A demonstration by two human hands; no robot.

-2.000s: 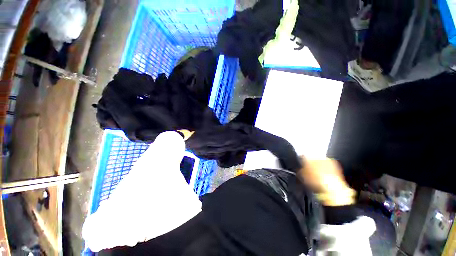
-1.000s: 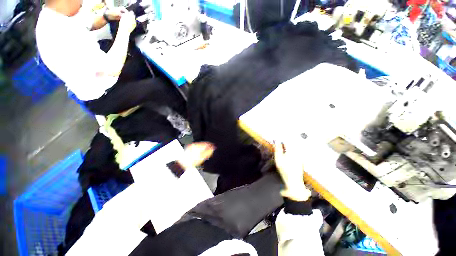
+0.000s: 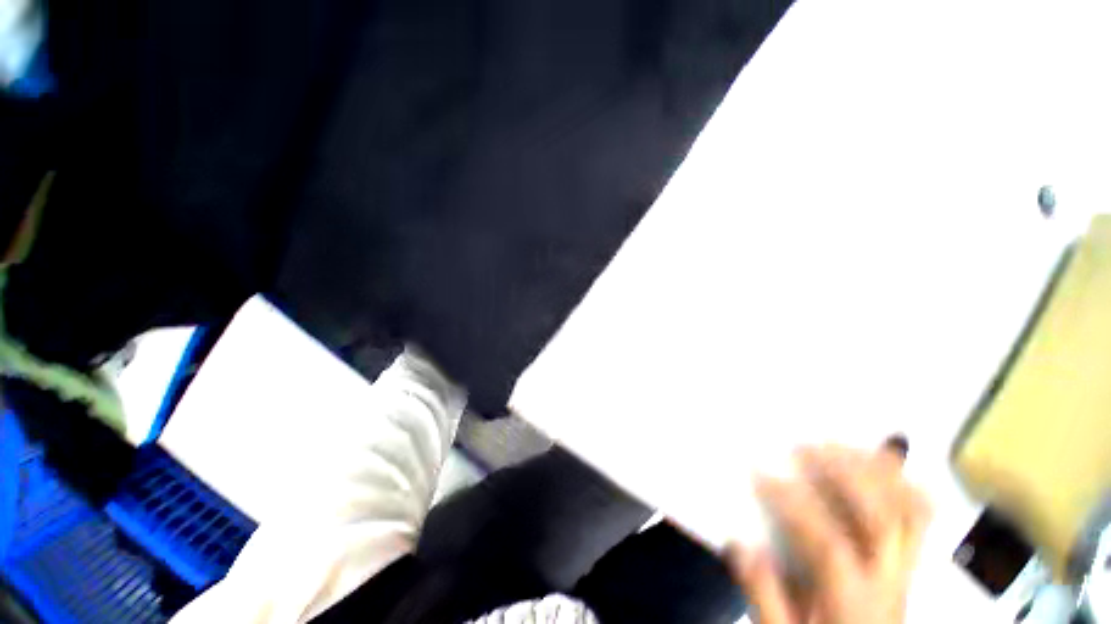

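Observation:
A large black garment heap (image 3: 487, 159) fills the upper left and middle and hangs over the edge of the white table (image 3: 780, 280). My right hand (image 3: 841, 530) is blurred, low over the table near its front edge, fingers apart, with nothing visibly held. A small dark spot shows by its fingertips; I cannot tell what it is. My left sleeve reaches up to the black cloth by the table corner; my left hand itself is hidden there.
A white board (image 3: 268, 408) lies left of my left sleeve. A blue plastic basket (image 3: 183, 518) is at the lower left, with a pale green strip (image 3: 61, 384) on black cloth. A yellowish plate (image 3: 1042, 402) and part of the machine are at the right edge.
The view has swung from the basket to the table and come closer to it. My left hand, seen earlier, is now hidden. My right hand is now over the tabletop.

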